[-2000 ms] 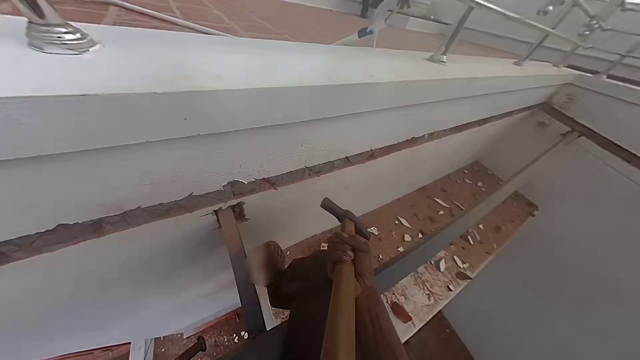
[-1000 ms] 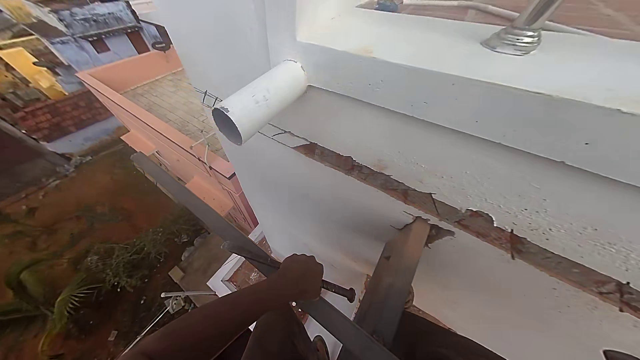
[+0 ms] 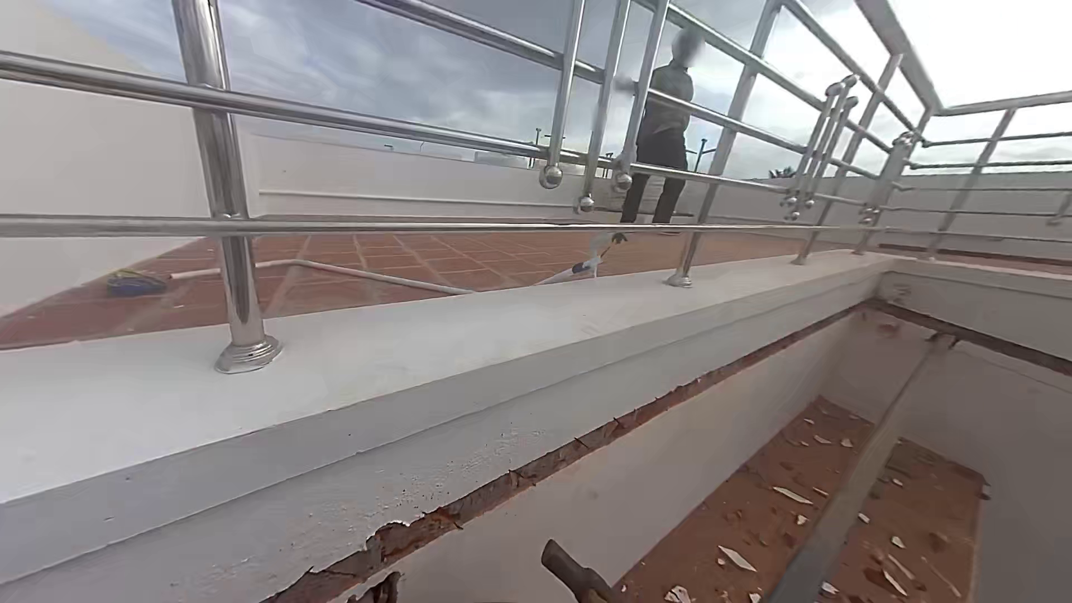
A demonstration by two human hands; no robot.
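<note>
The dark steel head of a hammer [image 3: 574, 571] shows at the bottom edge, right of centre; its handle runs out of the frame. Neither of my hands can be seen, so what they hold is hidden. Left of the hammer head, a rough groove [image 3: 511, 483] of broken plaster and brick runs along the white wall [image 3: 335, 469] below the ledge. At the bottom edge, beside the groove, a dark broken hollow [image 3: 381, 589] is partly cut off.
A stainless steel railing [image 3: 239, 289] stands on the white ledge [image 3: 377, 335]. A person [image 3: 666, 126] stands on the tiled terrace beyond. A long beam [image 3: 846, 494] crosses the recess at right, above a reddish floor [image 3: 729, 523] strewn with plaster chips.
The view has swung up and right to the railing and terrace. The hands seen earlier, one on the hammer handle and one by a dark rod, are out of frame.
</note>
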